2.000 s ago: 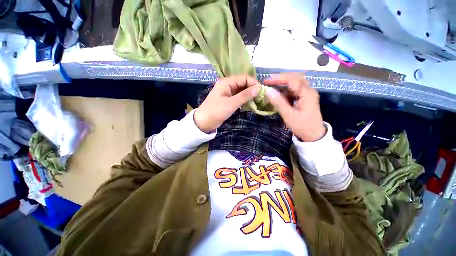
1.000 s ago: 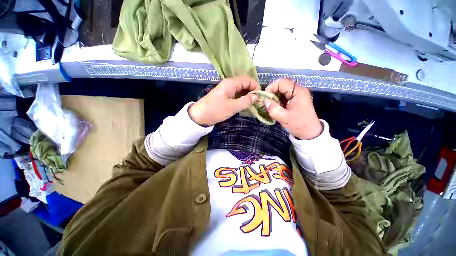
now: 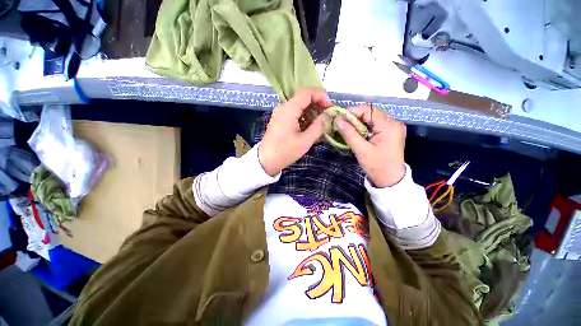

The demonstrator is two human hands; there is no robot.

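Note:
A light green knit garment (image 3: pixel 255 38) lies on the white table and its sleeve hangs over the front edge. My left hand (image 3: pixel 294 130) pinches the left side of the ring-shaped sleeve cuff (image 3: pixel 339 145) over my lap. My right hand (image 3: pixel 377 141) holds the right side of the cuff, its thumb pressed at the opening. A thin dark line shows by the right fingers; I cannot tell if it is a tool or thread.
Blue and pink snips (image 3: pixel 428 77) lie on the table near the sewing machine (image 3: pixel 509 32). Orange-handled scissors (image 3: pixel 441 193) and a green garment pile (image 3: pixel 490 235) are at lower right. A tan board (image 3: pixel 130 184) and clear plastic bag (image 3: pixel 67 156) are at left.
The cuff ring has turned so its opening faces up more. My left hand has shifted slightly right and its fingers have moved up. My right hand stays on the cuff.

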